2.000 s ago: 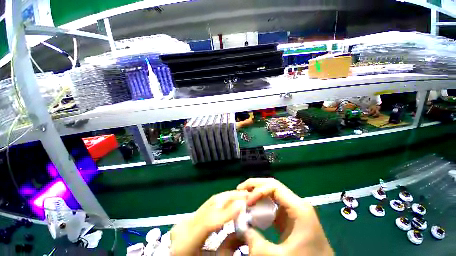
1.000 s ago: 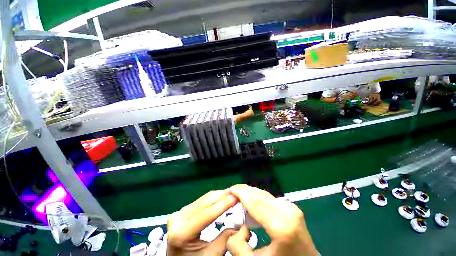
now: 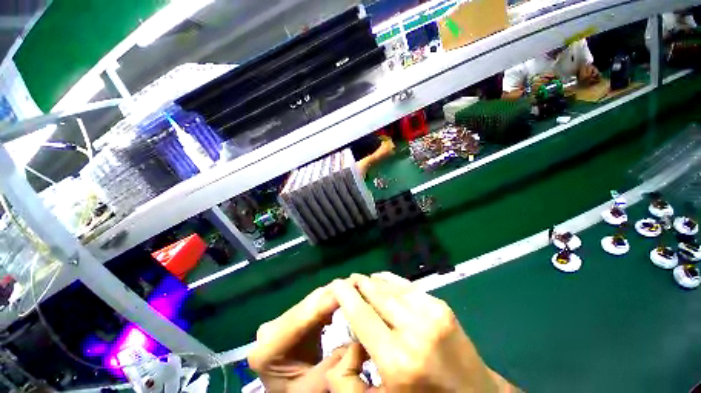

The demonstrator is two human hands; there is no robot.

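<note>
My left hand (image 3: pixel 296 338) and my right hand (image 3: pixel 411 330) are bare and pressed together at the bottom centre. Their fingers close around a white plastic housing (image 3: pixel 338 333), which shows only in part between them. More white pieces (image 3: pixel 372 373) show just below the fingers. Several white disc sub-assemblies (image 3: pixel 566 261) with dark and yellow parts standing on them lie spaced out on the green mat at the right.
A black plastic tray (image 3: pixel 410 230) lies beyond the white edge strip (image 3: pixel 492 256), beside stacked grey trays (image 3: pixel 327 196). A white shelf post (image 3: pixel 115 288) and purple light stand at left, near a red bin (image 3: pixel 180 255). Clear trays (image 3: pixel 676 165) lie far right. People's hands show opposite.
The view has tilted, and the discs now sit higher and further right in it. The housing was visible between my fingers two seconds ago; my hands have since closed more tightly over it.
</note>
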